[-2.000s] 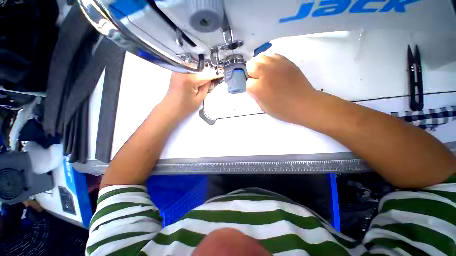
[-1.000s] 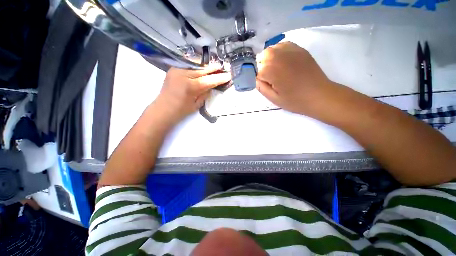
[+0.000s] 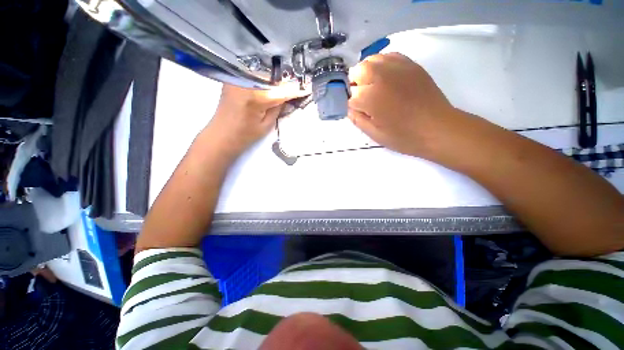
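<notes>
My left hand (image 3: 250,113) is left of the presser foot and needle area (image 3: 301,72), its fingertips on a small dark fabric piece (image 3: 295,104) at the foot. My right hand (image 3: 393,99) is just right of the grey-blue round attachment (image 3: 331,98), fingers curled with the fingertips close behind it. What the right fingertips hold is hidden. Most of the fabric piece is hidden by the left fingers and the attachment. The white sewing machine head (image 3: 438,10) is above both hands.
A bundle of dark grey strips (image 3: 99,130) hangs over the table's left side. Black thread snips (image 3: 586,102) lie at right, above a checked strip (image 3: 599,157). A measuring tape (image 3: 356,224) runs along the front edge. A blue bin (image 3: 243,266) is below the table.
The view has shifted, so the machine head sits higher and the snips farther right. Both hands stay at the foot; slightly more dark fabric shows beside the left fingertips.
</notes>
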